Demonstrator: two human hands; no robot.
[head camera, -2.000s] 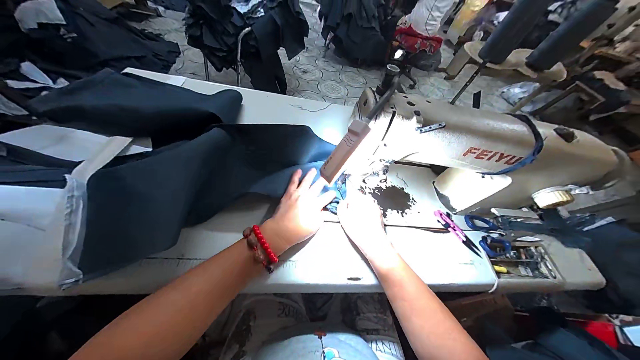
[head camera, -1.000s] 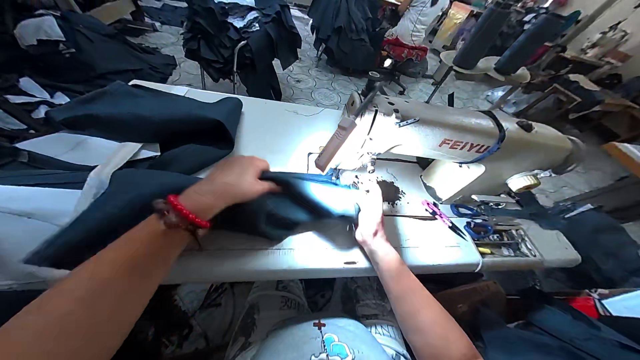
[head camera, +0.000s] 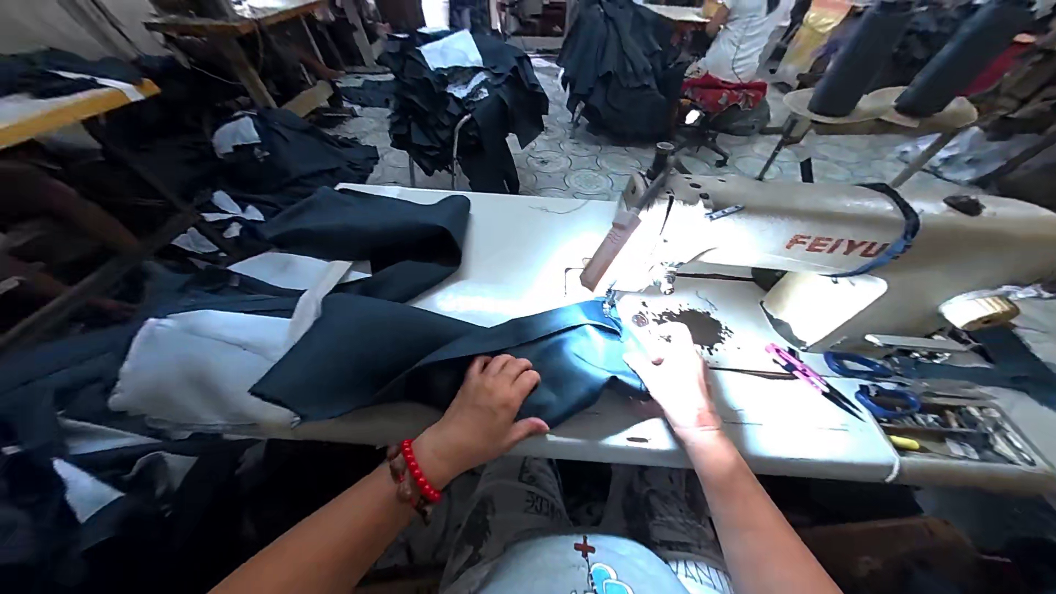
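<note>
A dark blue fabric piece (head camera: 363, 355) lies across the white table of a Feiyue sewing machine (head camera: 767, 223), its right end under the presser foot (head camera: 610, 304). My left hand (head camera: 495, 396), with red beads at the wrist, rests on the fabric near the front edge, fingers bent over it; whether it pinches the cloth I cannot tell. My right hand (head camera: 678, 375) is at the fabric's right end, just right of the needle area, thumb and fingers at the cloth edge. Glare hides part of its fingertips and the stitching spot.
Pink-handled snips (head camera: 796, 365) and blue-handled scissors (head camera: 887, 400) lie right of my right hand, beside a tray (head camera: 965, 462) of small metal parts. More dark cloth (head camera: 388, 239) and white pieces (head camera: 206, 363) lie at left. Thread cones (head camera: 854, 66) stand behind the machine. A person (head camera: 730, 41) is in the background.
My left hand, which held the fabric raised a second ago, is now lower on it near the front edge. The fabric lies flatter and spreads left. My right hand stays by the needle area.
</note>
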